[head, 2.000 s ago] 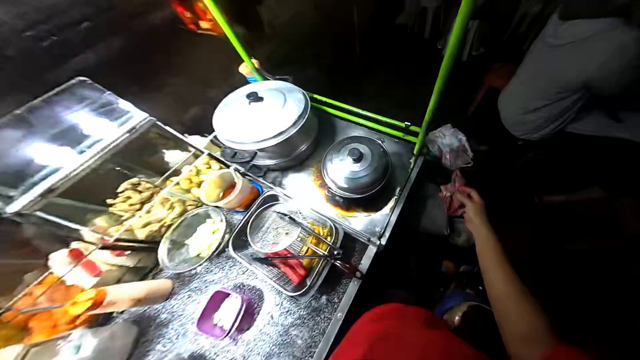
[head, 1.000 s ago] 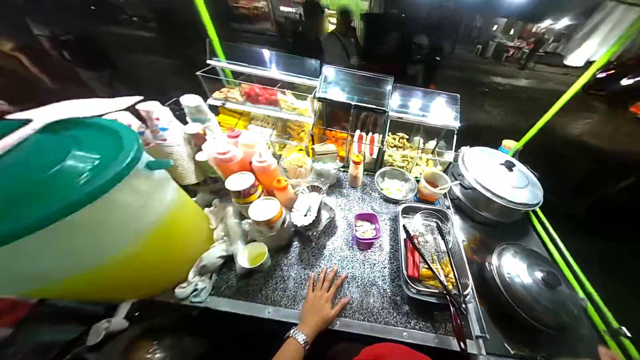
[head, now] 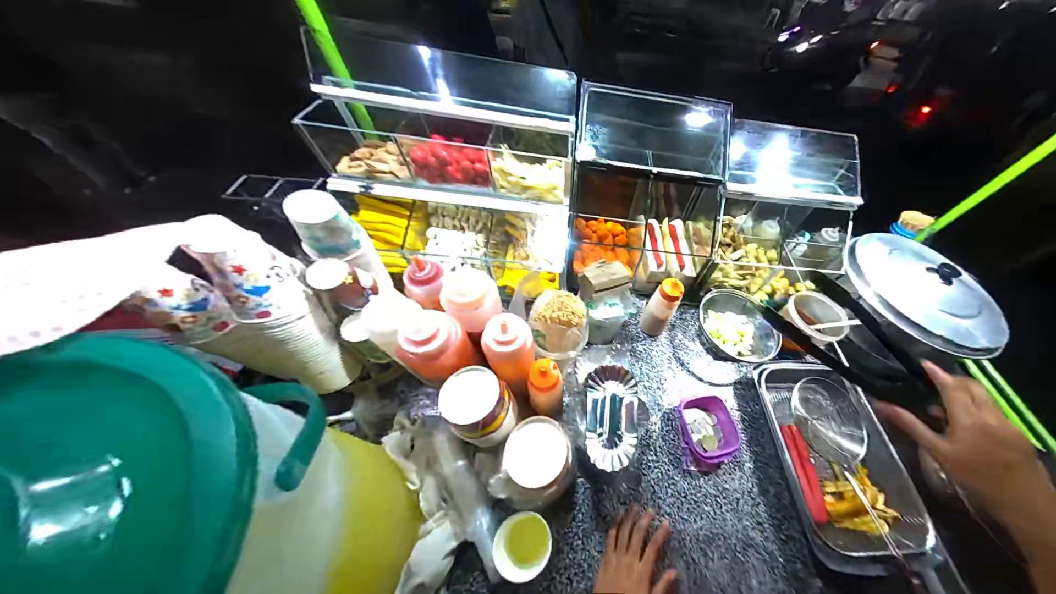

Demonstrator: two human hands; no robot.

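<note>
My right hand [head: 961, 429] is closed on a pair of black tongs [head: 866, 330], their tips apart and pointing up and left over the white tub of reddish sauce [head: 821, 316]. Beneath the tongs is a metal tray [head: 916, 503] with red sticks [head: 803, 473], yellow fried pieces [head: 858, 501] and a wire strainer [head: 829, 419]. My left hand [head: 635, 557] rests on the speckled counter with fingers spread, holding nothing. Ahead of it lie a foil tray [head: 611, 417] and a purple container with coins [head: 708, 432].
Sauce bottles [head: 433, 342], lidded jars [head: 536, 452] and stacked paper cups [head: 289, 346] crowd the left, beside a green-lidded drink container [head: 124, 462]. Clear display cases [head: 652, 132] line the back. A large lidded pot [head: 924, 293] stands at right. A cup of green liquid [head: 522, 546] is near the front.
The tongs lay in the metal tray one second ago; my right hand now holds them up. My left hand stays on the counter. The view has swung widely.
</note>
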